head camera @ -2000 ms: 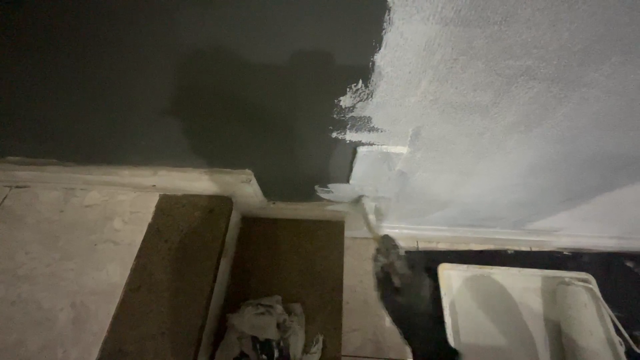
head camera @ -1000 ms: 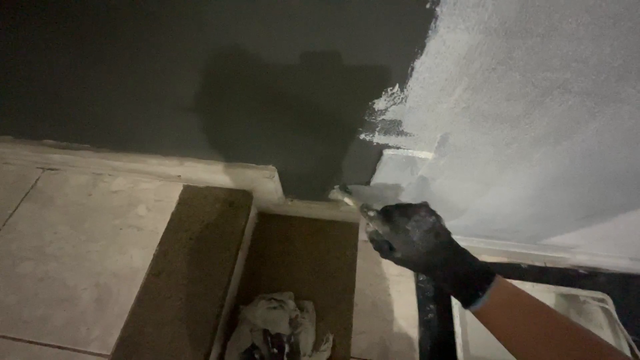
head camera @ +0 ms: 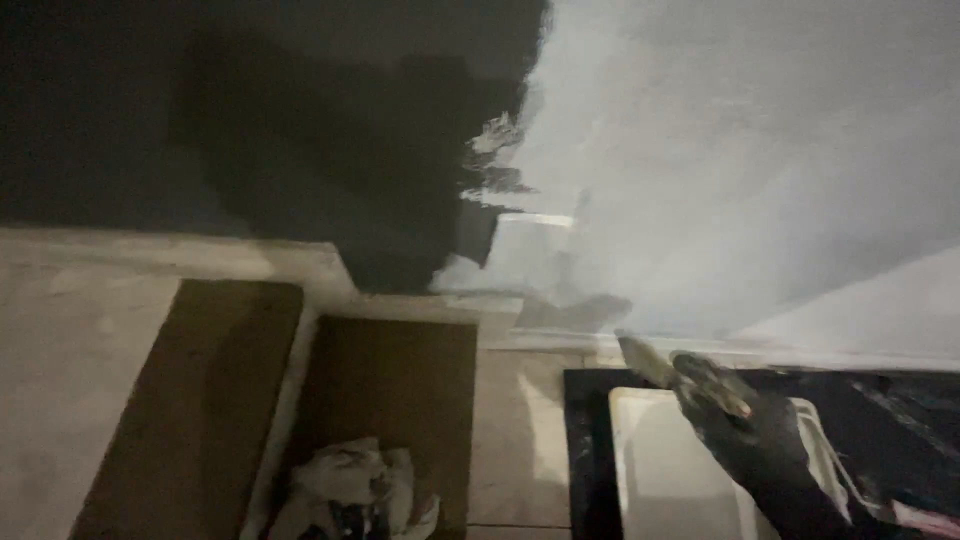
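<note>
My right hand [head camera: 739, 420], in a dark glove, grips a paintbrush [head camera: 649, 360] at the lower right. It is above a pale paint tray [head camera: 660, 457] and just below the foot of the wall. The brush's tip points up and left, near the skirting. Pale paint [head camera: 675, 150] covers the right part of the wall, with a ragged edge against the dark part [head camera: 337, 135] on the left. My left hand is not in view. Blur hides the fine detail of the brush and fingers.
A black sheet [head camera: 589, 457] lies under the tray. Crumpled, paint-marked plastic [head camera: 345, 472] rests on a brown step [head camera: 397, 375] at the bottom. Another brown tread [head camera: 195, 405] and light tiles [head camera: 67, 390] are at left. A light skirting [head camera: 172, 251] follows the wall's foot.
My right hand with the paintbrush has moved right, from the skirting by the step to above the tray. Pale paint shows at the wall's foot where the brush was.
</note>
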